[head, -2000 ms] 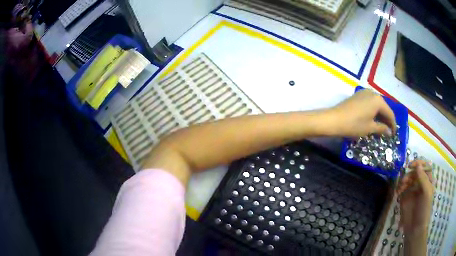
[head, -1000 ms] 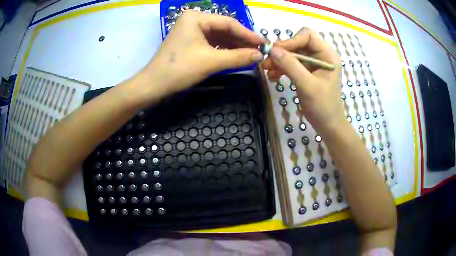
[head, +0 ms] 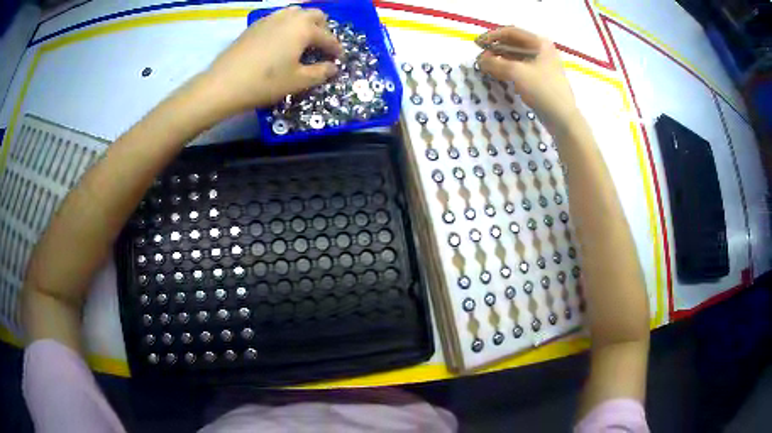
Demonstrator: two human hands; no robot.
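Observation:
My left hand (head: 283, 55) reaches into the blue parts bin (head: 388, 80). Its bent fingers are among the loose shiny metal pieces (head: 339, 97); whether they grip one is unclear. My right hand (head: 525, 68) is over the top of the off-white loading board (head: 499, 326), fingertips near its top row. A thin stick (head: 515, 49) shows partly, blurred, between its fingers. Metal rounds sit at the ends of the board's tan dumbbell shapes. The black pocketed tray (head: 279, 359) lies nearest me, with metal parts (head: 190, 275) in its left pockets.
A slotted off-white board (head: 42, 186) lies at the left edge, partly behind my left forearm. A small dark round part (head: 146, 73) lies on the bench. A black flat device (head: 696, 199) is at the far right. Yellow, red and blue tape lines mark the bench.
The view has shifted. My left hand has moved from my right fingertips back into the blue bin. My right hand has moved away from it to the board's top row.

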